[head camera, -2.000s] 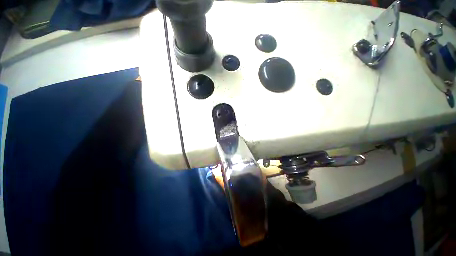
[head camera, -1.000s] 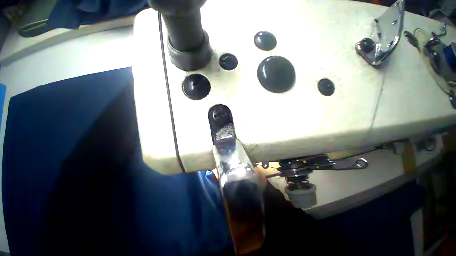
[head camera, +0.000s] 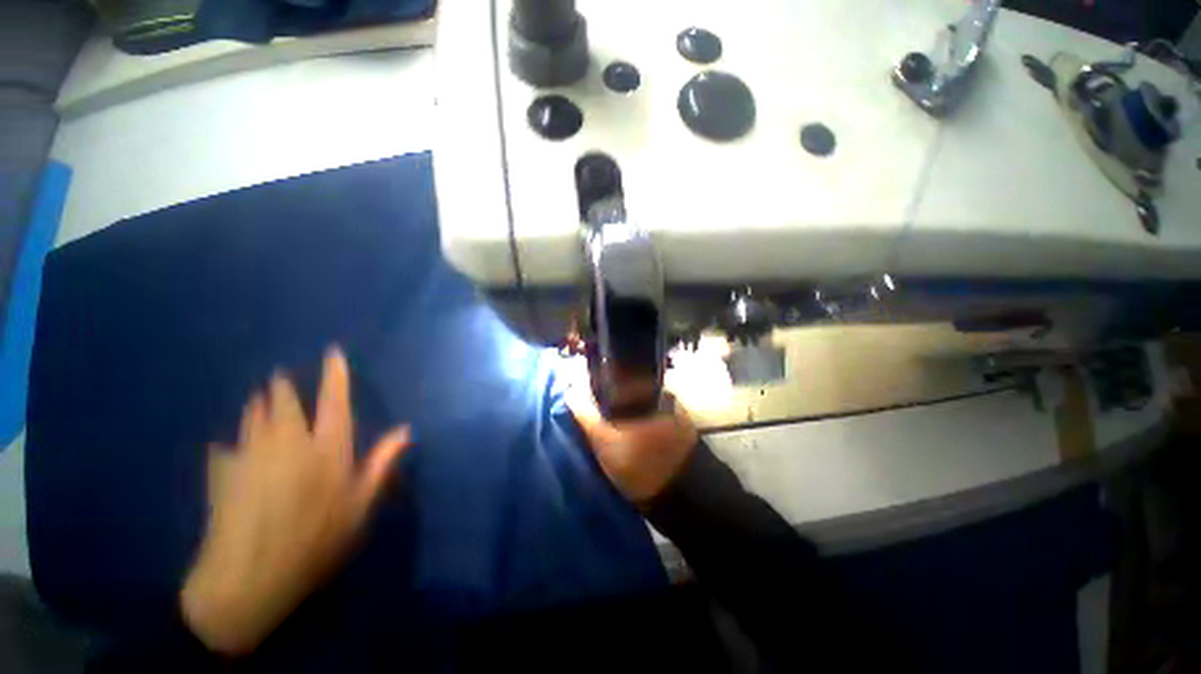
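Observation:
The navy fabric panel (head camera: 171, 316) lies flat on the white table left of the sewing machine head (head camera: 790, 184), with folds near the brightly lit needle area. My left hand (head camera: 283, 494) is over the panel, slightly blurred, fingers spread, holding nothing. My right hand (head camera: 643, 450) is at the panel's right edge, below the needle area. The shiny take-up lever guard (head camera: 628, 310) hides part of it and its fingertips, so its grip cannot be told. The presser foot and needle are not clearly visible.
Blue tape (head camera: 33, 296) runs along the table's left edge. More navy cloth (head camera: 975, 579) lies at the lower right, below the table's front edge. Blue cloth (head camera: 283, 16) lies at the back left. A thread tension assembly (head camera: 751, 329) is on the head's front.
My left hand has come into view over the panel. My right hand now shows below the guard. The view has shifted, so the machine head sits higher and more of the table front shows.

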